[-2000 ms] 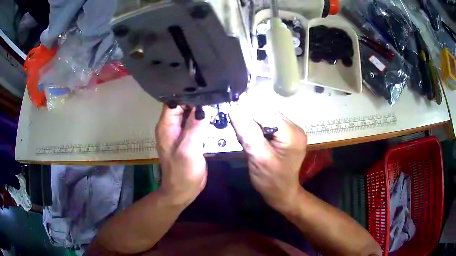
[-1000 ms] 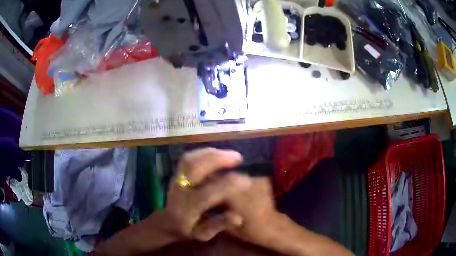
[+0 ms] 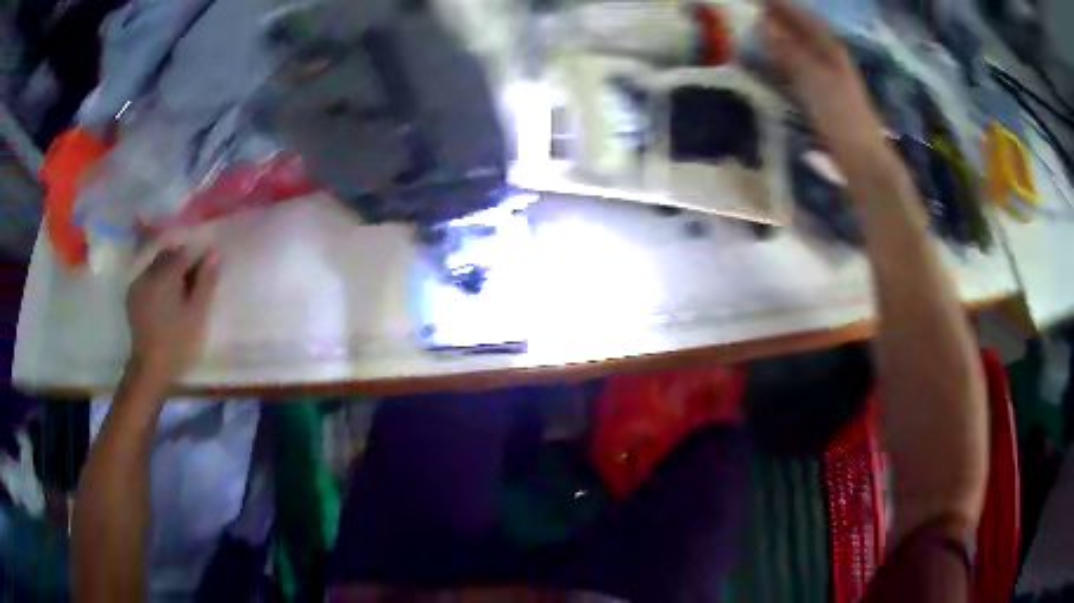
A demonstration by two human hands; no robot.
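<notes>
The frame is blurred. The dark grey sewing machine head (image 3: 377, 118) hangs over the table at centre-left. Below it the needle plate (image 3: 477, 312) glares white at the table edge. My left hand (image 3: 171, 300) rests on the table's left part, fingers curled; whether it holds anything cannot be told. My right hand (image 3: 807, 53) reaches to the top right, past the button tray (image 3: 754, 194); its fingers are blurred and what they touch cannot be told. Black buttons (image 3: 715, 124) lie in the tray's right compartment. The work lamp is too blurred to make out clearly.
Grey cloth (image 3: 230, 77), an orange item (image 3: 68, 177) and a red packet (image 3: 253, 189) lie at the left. A yellow item (image 3: 1009, 171) and dark bagged things lie at the right. Below the table's wooden edge (image 3: 707, 353) are a red bag (image 3: 671, 412) and a red basket (image 3: 854, 507).
My hands, clasped together below the table edge a second ago, have parted. The left has moved left onto the table, the right up to the far right. The view has shifted.
</notes>
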